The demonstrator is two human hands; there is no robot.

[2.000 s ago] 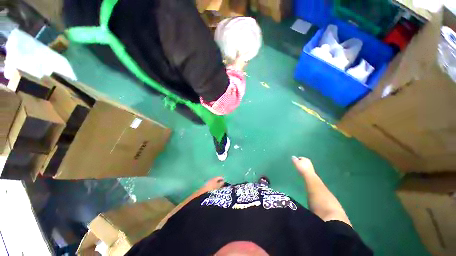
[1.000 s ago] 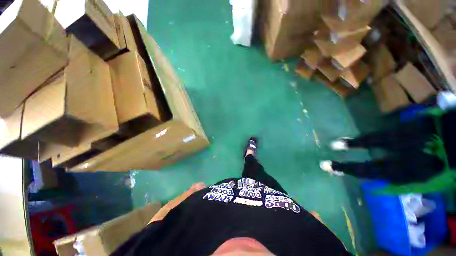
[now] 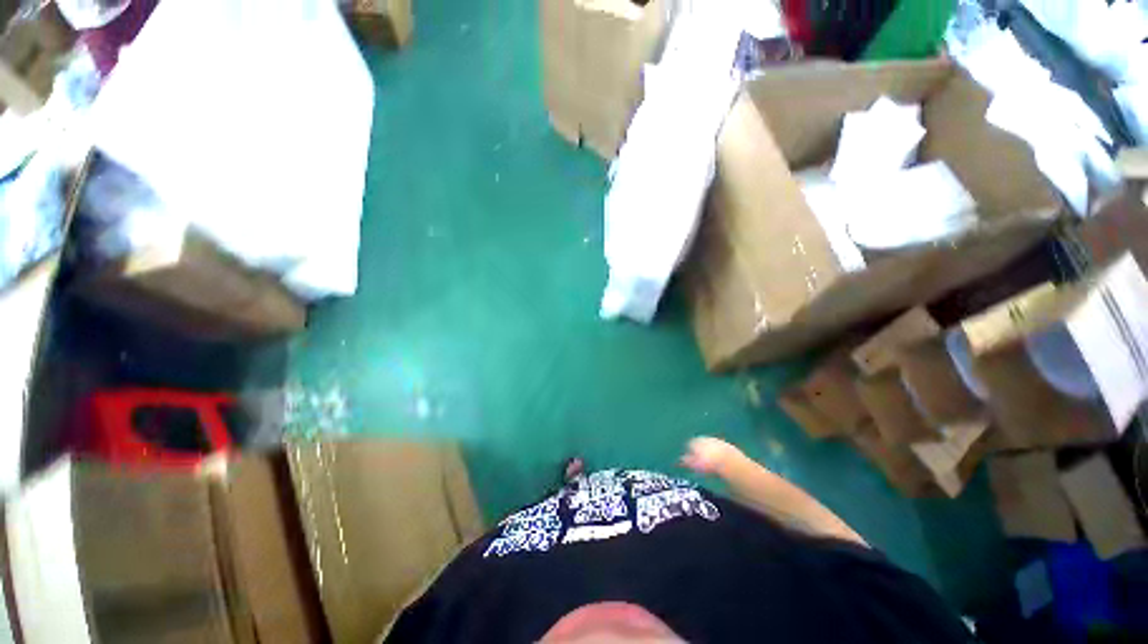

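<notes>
My right hand [image 3: 714, 455] hangs low in front of my body over the green floor; it is small and blurred, and its fingers cannot be made out clearly. No held thing shows at it. My left hand is not in view. Nearest ahead on the right stands a large open cardboard carton [image 3: 768, 283] with white contents [image 3: 900, 189] inside. A long white plastic-covered piece [image 3: 655, 189] lies against its left side.
A large white plastic-covered stack [image 3: 252, 138] stands at upper left. Below it are a red stool [image 3: 164, 425] and cardboard cartons [image 3: 378, 522] near my left side. Smaller open cartons [image 3: 900, 390] are piled at right. A brown carton [image 3: 592, 76] stands ahead.
The view has moved along the aisle. The other person and the blue tub with white bags have left the view. The white stack and large open carton have come into view.
</notes>
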